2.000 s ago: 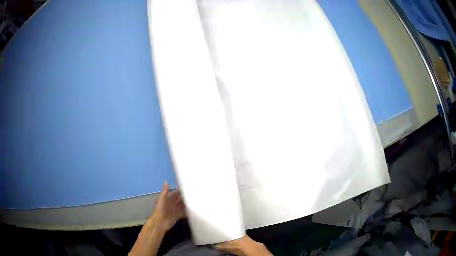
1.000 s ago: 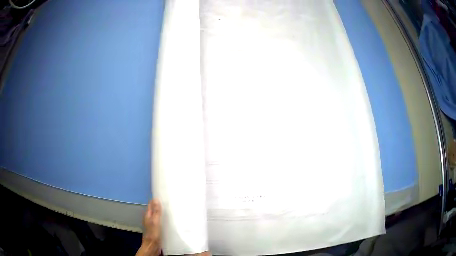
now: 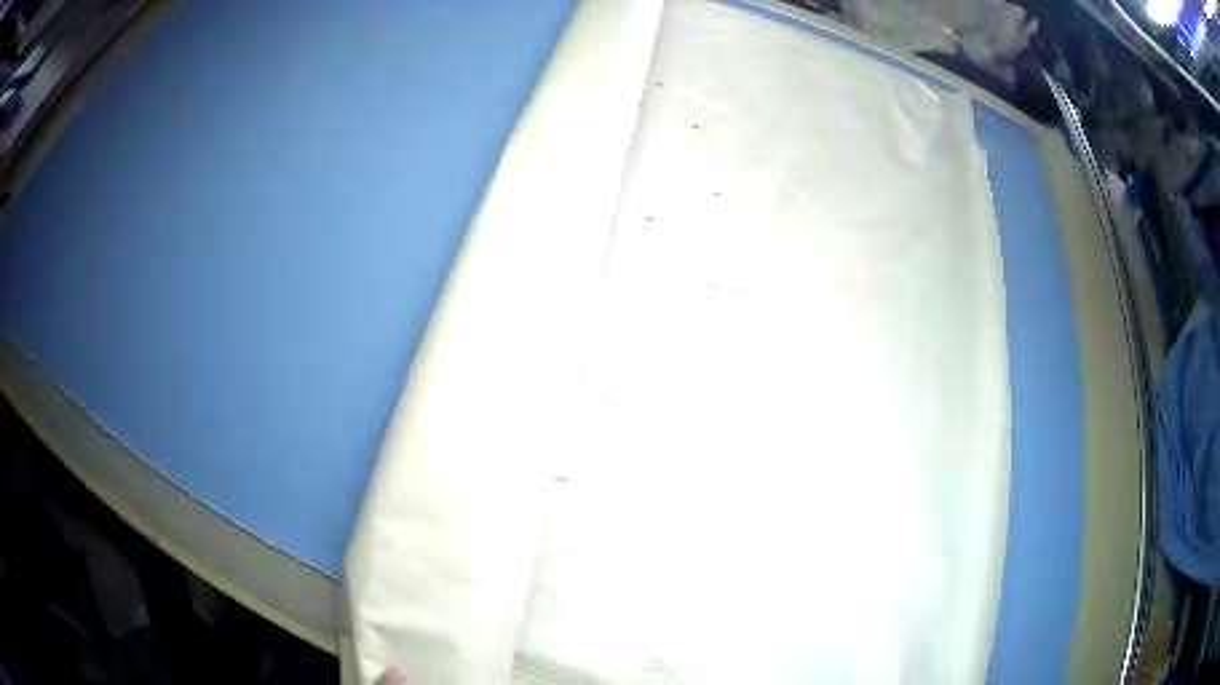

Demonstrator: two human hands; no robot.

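A wide white paper marker (image 3: 789,335) with faint printed marks lies over the light blue fabric lay (image 3: 254,241). Its left part is a folded or rolled band (image 3: 462,402) running from top centre to bottom left, with creases at the near end. A single fingertip, apparently of my left hand (image 3: 389,676), shows on this band at the bottom edge. The rest of that hand is cut off, so its grip cannot be told. My right hand is out of the picture.
Pale underlay paper (image 3: 201,515) shows along the near left fabric edge. A long silver rail (image 3: 1131,335) crosses the table's right end, beyond a beige strip (image 3: 1104,402). Blue fabric (image 3: 1191,442) hangs beyond the rail. Grey and dark cloth lies behind the far edge.
The view has turned and shifted. The paper band now slants down to the left, and the marker's far edge shows. My left hand has dropped almost out of view; my right hand has left it.
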